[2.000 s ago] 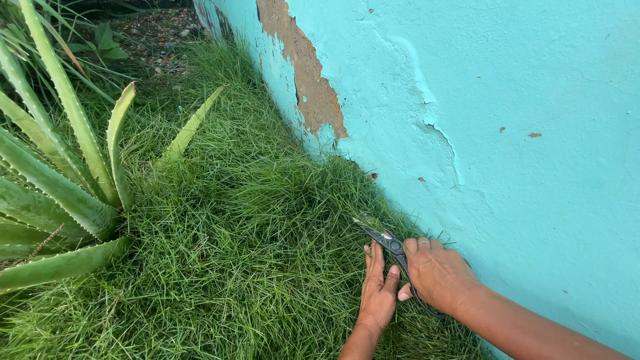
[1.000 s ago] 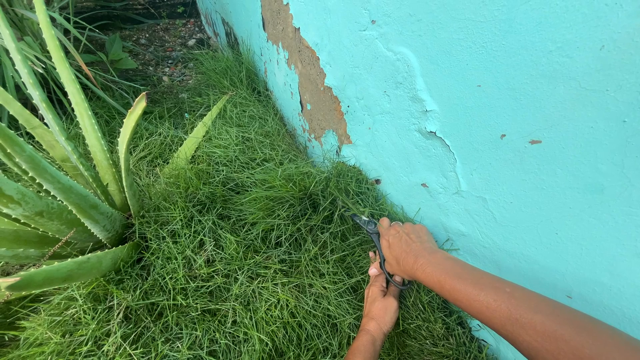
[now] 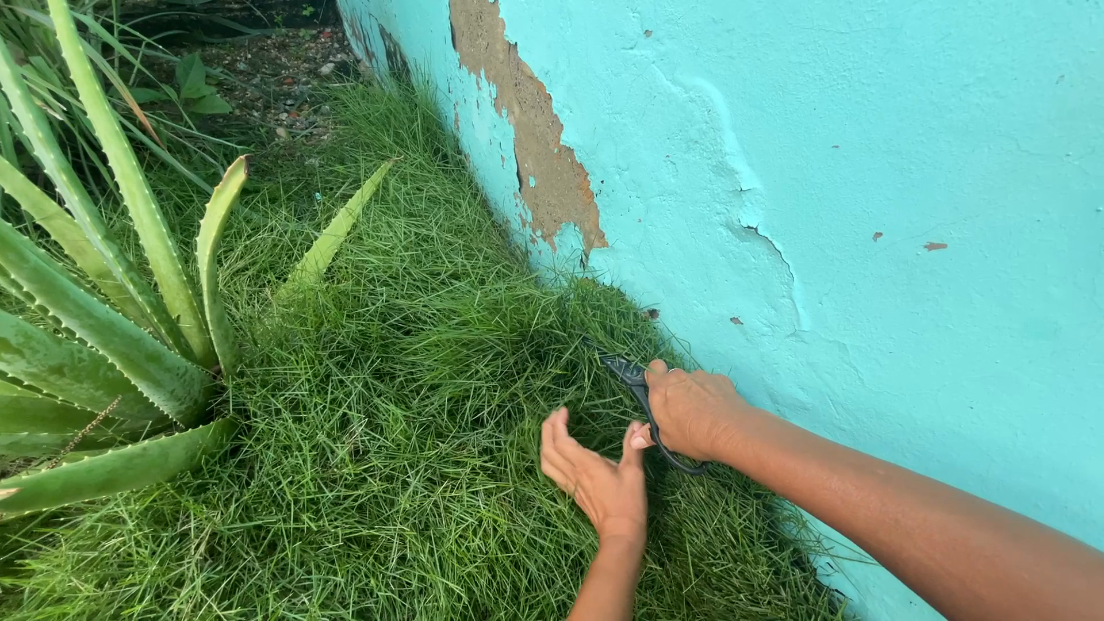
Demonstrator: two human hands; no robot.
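Dark-handled scissors are gripped in my right hand, close to the foot of the painted wall. Their blades point up and left into the long green grass, which hides the tips. Just left of the lower handle loop, my left hand hovers low over the grass with its fingers apart and holds nothing. Its thumb is near the scissors' handle; whether they touch, I cannot tell.
A turquoise wall with peeling paint and a bare patch runs along the right. An aloe plant with toothed leaves stands at the left, and one more leaf rises from the grass. Pebbly soil lies at the back.
My left hand, earlier against the scissors' handles, has opened and moved left of them. The scissors' blades now reach into the grass by the wall, still in my right hand.
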